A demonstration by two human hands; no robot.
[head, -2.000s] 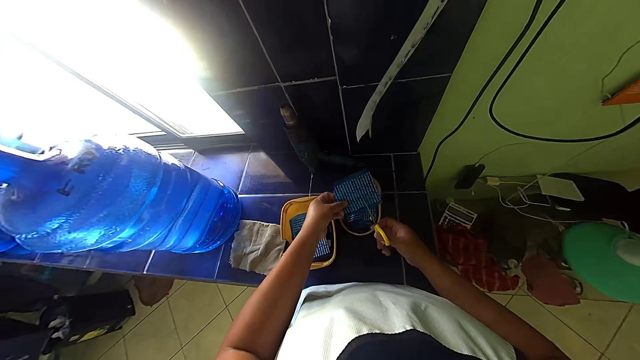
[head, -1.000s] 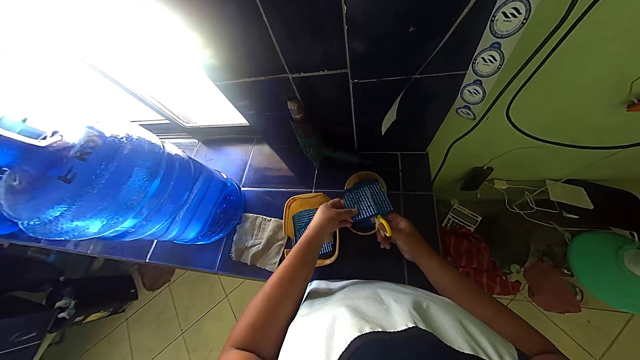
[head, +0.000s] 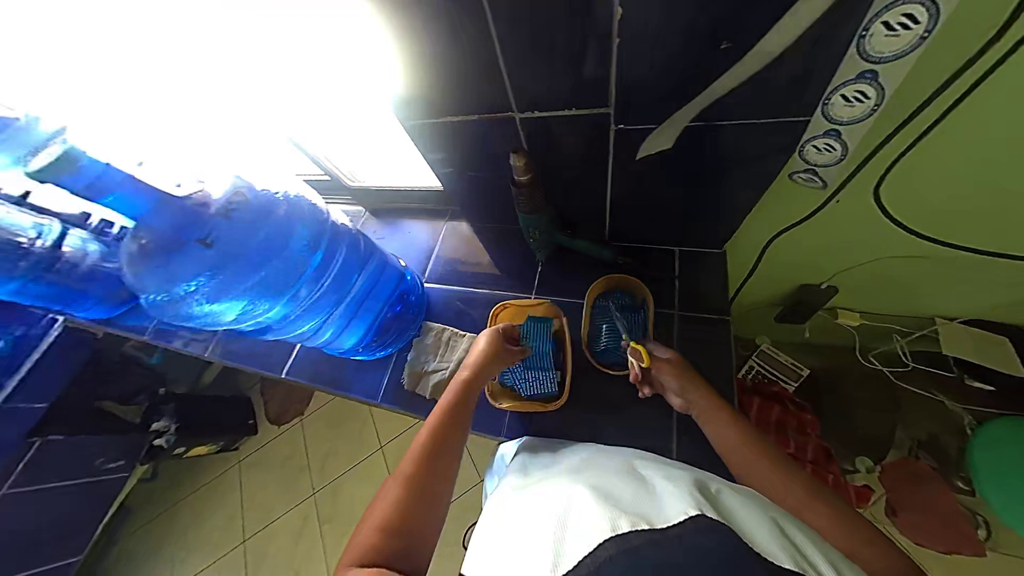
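My left hand [head: 498,352] pinches a blue printed strip [head: 539,336] over the left yellow basket [head: 528,406], where more blue printed pieces [head: 532,381] lie. To the right, my right hand [head: 666,374] holds yellow-handled scissors [head: 638,352], their blades pointing over a second basket [head: 587,320]. That basket contains several blue strips [head: 610,332]. Whether the scissor blades touch the strips is unclear.
A grey cloth [head: 436,360] lies left of the baskets, beside a large blue water bottle [head: 280,264]. Behind them a heat gun [head: 534,212] leans on the dark tiled wall. A calculator [head: 774,368] and cables are at the right.
My left hand has moved left from the right basket to the left one, with a blue strip in its fingers. The scissors in my right hand now show over the right basket.
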